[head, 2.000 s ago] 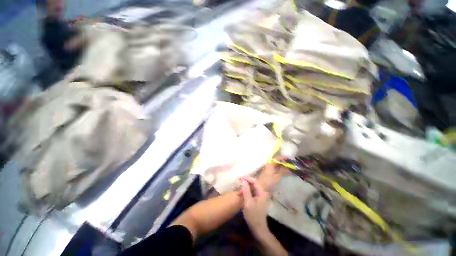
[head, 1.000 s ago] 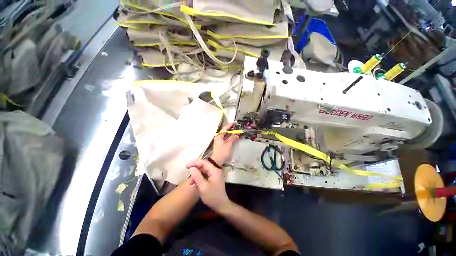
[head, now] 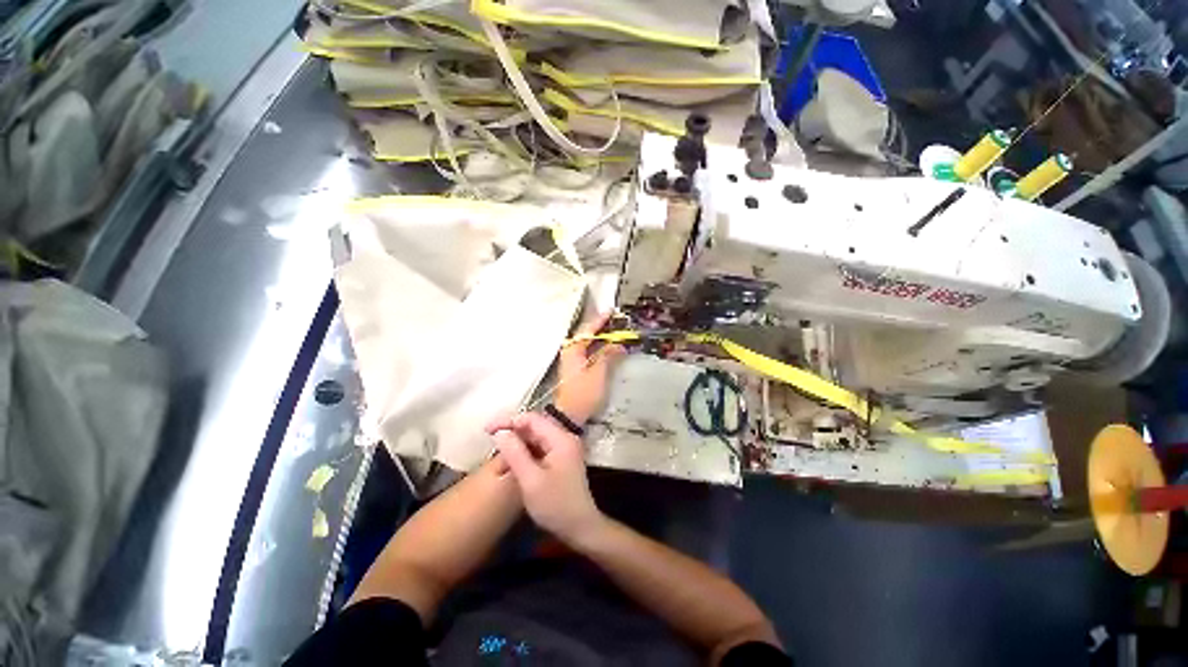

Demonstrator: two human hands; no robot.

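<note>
A beige canvas tote bag (head: 443,326) lies spread left of the needle area, with yellow edging on its top edge. Yellow binding tape (head: 795,377) runs across the machine bed to the needle area (head: 651,319). My left hand (head: 589,371) is just left of the needle, its fingers closed around the tape end at the bag's edge; the fingertips are partly hidden. My right hand (head: 547,472) is over my left forearm, fingers curled and thumb and finger close together by the bag's lower edge. Whether it pinches something is unclear. Dark green snips (head: 714,404) lie on the bed.
The white sewing machine arm (head: 912,248) extends right, with yellow thread cones (head: 980,156) behind it. An orange tape reel (head: 1126,500) stands at right. A bag stack (head: 547,78) is behind. A metal bench (head: 215,339) and grey-beige heaps (head: 72,443) are at left.
The view has swung from the bench to the machine and steadied. Over the last second, both hands stay in nearly the same places, and the bag and tape have barely moved.
</note>
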